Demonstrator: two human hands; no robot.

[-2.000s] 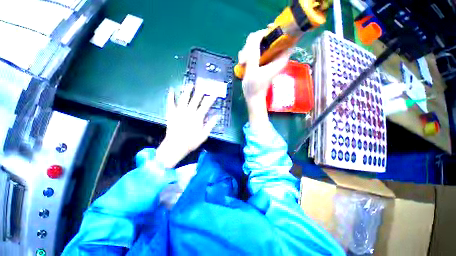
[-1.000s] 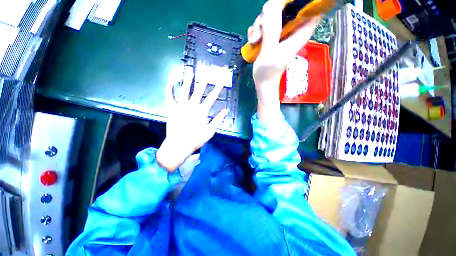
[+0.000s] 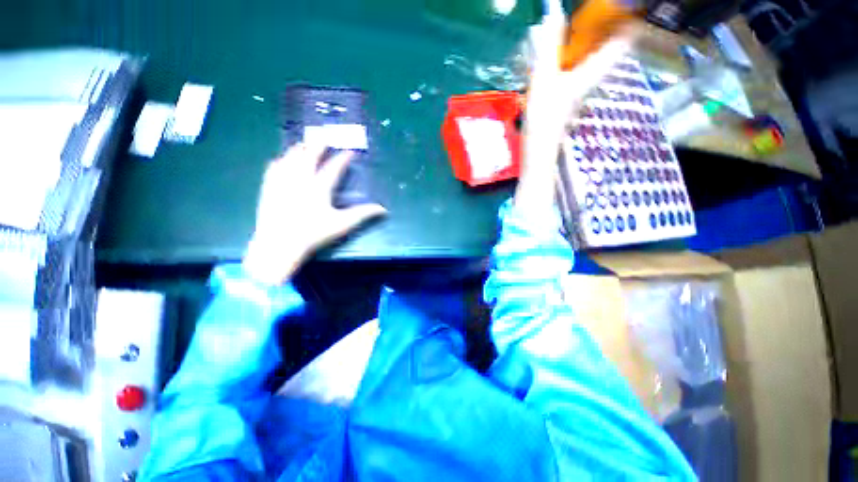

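The black plastic housing (image 3: pixel 354 181) lies on the green bench, with a white rectangular piece (image 3: pixel 336 136) across it. My left hand (image 3: pixel 296 207) rests over its lower left part, fingers and thumb apart. The fingertips touch the housing near the white piece, and the hand hides part of it. My right hand (image 3: pixel 564 80) is blurred and raised at the upper right, around an orange screwdriver (image 3: pixel 595 28) whose top is cut off by the picture's edge.
A red bin (image 3: pixel 458 141) of small white parts stands right of the housing. Beyond it is a component tray (image 3: pixel 626 202). An open carton (image 3: pixel 781 329) with clear bags is at lower right. White pieces (image 3: pixel 191 113), stacked white packs (image 3: pixel 42 151) and a machine panel (image 3: pixel 111 329) are left.
The view has shifted. My right hand has moved with the screwdriver away from the housing, over the far end of the component tray. My left hand stays at the housing, its fingers more bent.
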